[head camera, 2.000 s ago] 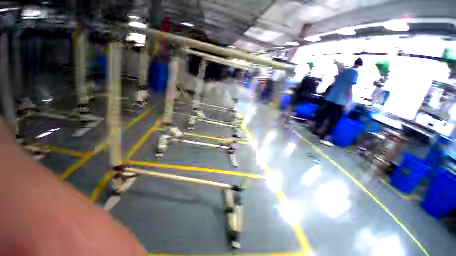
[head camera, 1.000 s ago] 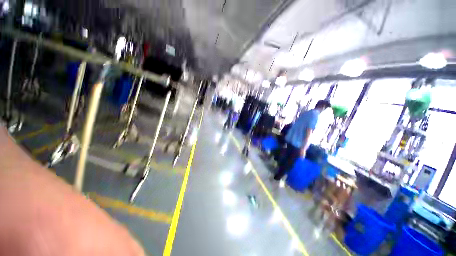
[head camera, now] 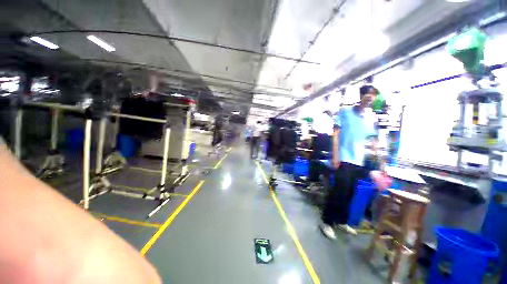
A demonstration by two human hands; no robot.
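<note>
Neither of my hands can be made out. A large, blurred skin-coloured shape [head camera: 61,233] fills the lower left; it shows no fingers, and I cannot tell what body part it is. Nearest in front is a grey floor aisle with a dark floor sign [head camera: 263,250] bearing a pale arrow. A person in a light-blue shirt [head camera: 351,136] and dark trousers stands to the right of the aisle, beside a wooden stool [head camera: 410,196].
Pale tube racks [head camera: 87,163] on feet stand at left, behind yellow floor lines [head camera: 289,222]. At right are a blue tub [head camera: 465,249], another blue tub [head camera: 362,199], and an upright machine [head camera: 477,125] with a green top by the windows. More people stand far down the aisle.
My view has levelled and moved along the aisle. The person, seen bent from the side earlier, now stands upright, turned more towards me and looking larger. The skin-coloured shape stays in place.
</note>
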